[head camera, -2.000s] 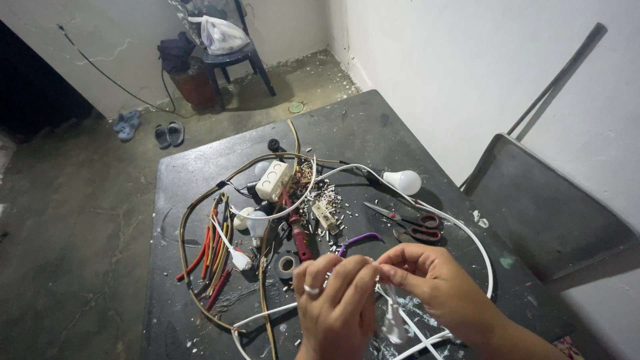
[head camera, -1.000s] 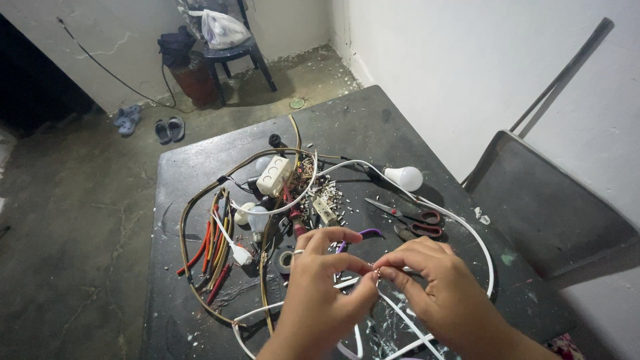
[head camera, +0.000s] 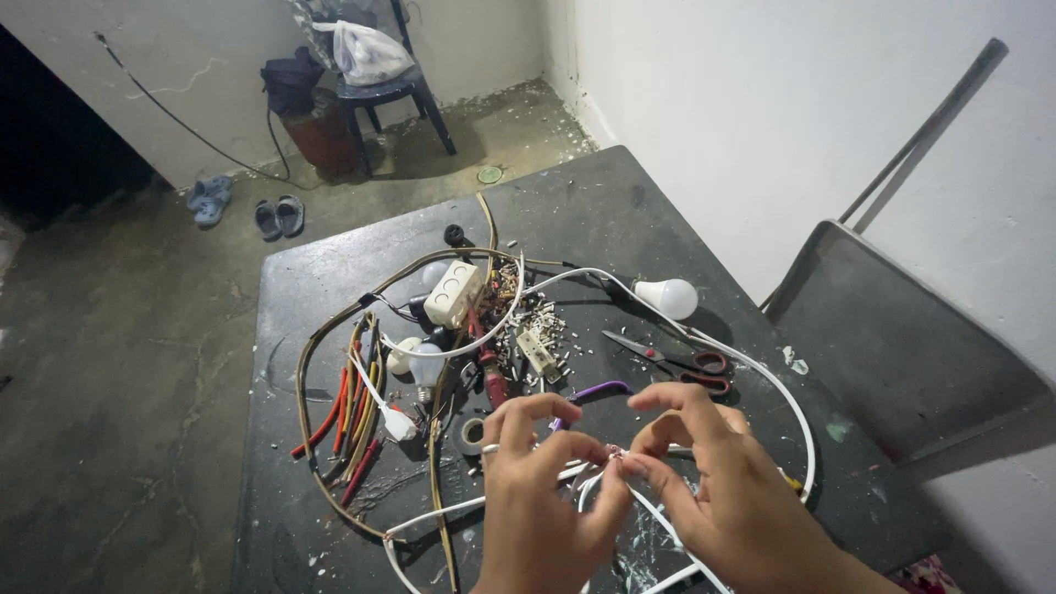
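Note:
Between thumb and index finger of my left hand (head camera: 549, 487) and of my right hand (head camera: 718, 470), the bare copper end of a white electrical cable (head camera: 676, 532) is pinched. A ring sits on a left finger. Just beyond the fingertips lies a purple-handled tool (head camera: 602, 388), partly hidden. Scissors (head camera: 681, 363) rest beyond my right hand. A roll of tape (head camera: 471, 435) lies left of my left hand. Farther back are a red-handled screwdriver (head camera: 493, 375), a beige socket block (head camera: 538, 353), a white outlet box (head camera: 454, 293) and LED bulbs (head camera: 668, 298) (head camera: 426, 363).
The dark table (head camera: 330, 264) also holds short red and yellow wire pieces (head camera: 355, 412), a white plug (head camera: 399, 423), cut insulation bits (head camera: 544, 322) and looped brown cable (head camera: 305, 388). A grey board with a long handle (head camera: 916, 346) leans at the right wall. A chair (head camera: 384, 87) stands behind.
Two seconds ago my hands were close together around the cable end, above a white hanging part. Now my fingers are more spread, with the thumbs and index fingertips still meeting at the copper.

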